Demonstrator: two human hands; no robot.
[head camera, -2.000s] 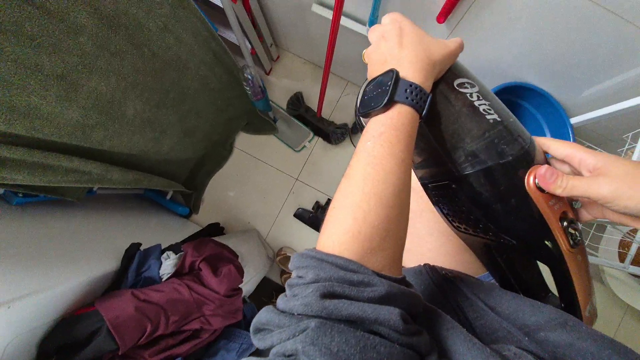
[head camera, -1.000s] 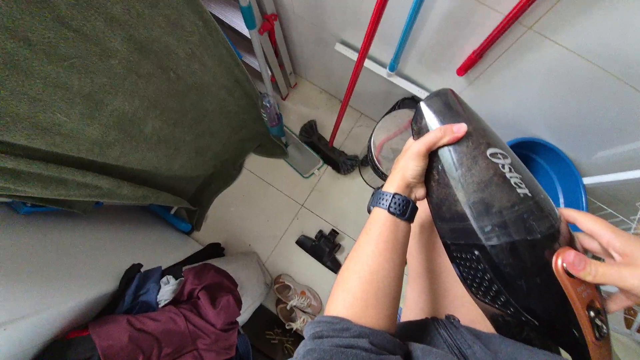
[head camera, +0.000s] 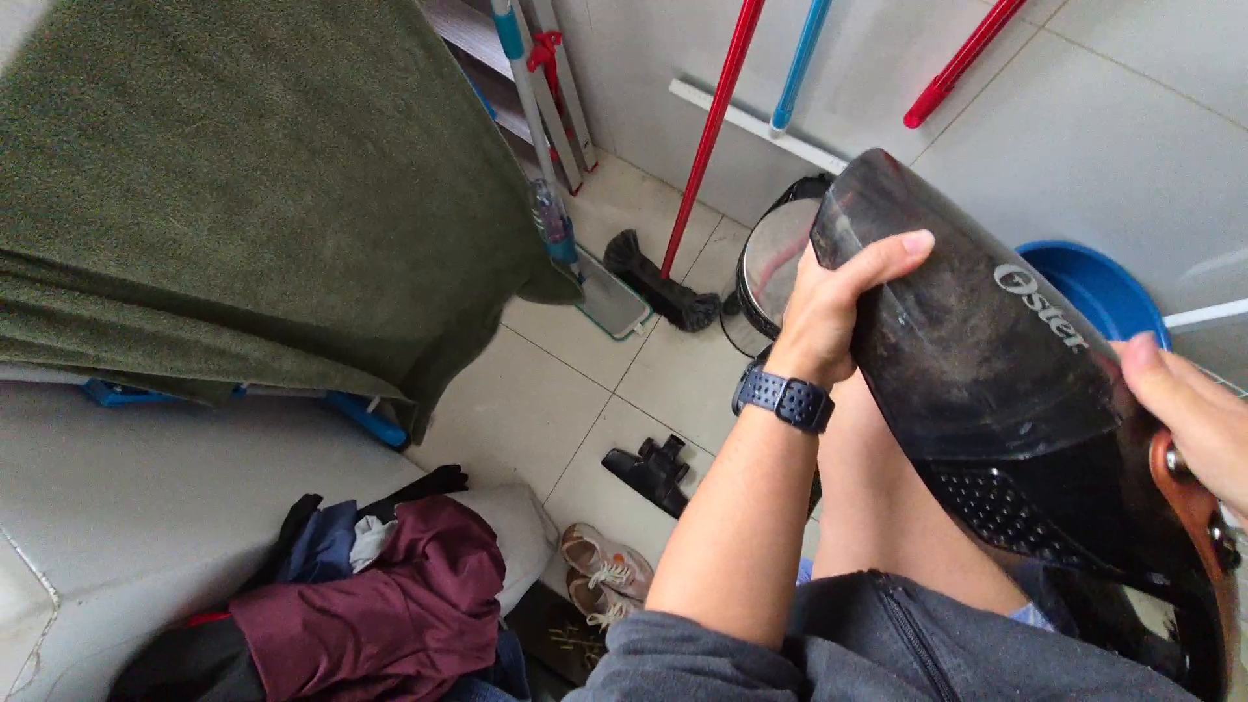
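Observation:
A black Oster handheld vacuum cleaner (head camera: 985, 370) with a smoky, dust-smudged clear front part lies tilted across the right side, over my bare legs. Around the side of that front part, near its nozzle end, my left hand (head camera: 848, 302) is closed, thumb on top; a dark watch sits on the wrist. My right hand (head camera: 1185, 409) touches the rear of the clear part beside the copper-coloured handle (head camera: 1194, 526); its fingers are partly hidden at the frame's edge. A black vacuum floor head (head camera: 651, 473) lies on the tiles, apart from the vacuum.
A red-handled broom (head camera: 663, 283), a flat mop (head camera: 609, 297) and a round metal bin (head camera: 775, 263) stand by the wall. Behind the vacuum is a blue basin (head camera: 1102, 283). A green towel (head camera: 244, 195) hangs at left, above piled clothes (head camera: 380, 585) and sneakers (head camera: 604, 570).
My left hand has moved from beyond the top of the vacuum's nozzle end to its side. My right hand has shifted from the copper-coloured handle toward the clear part. The view has shifted.

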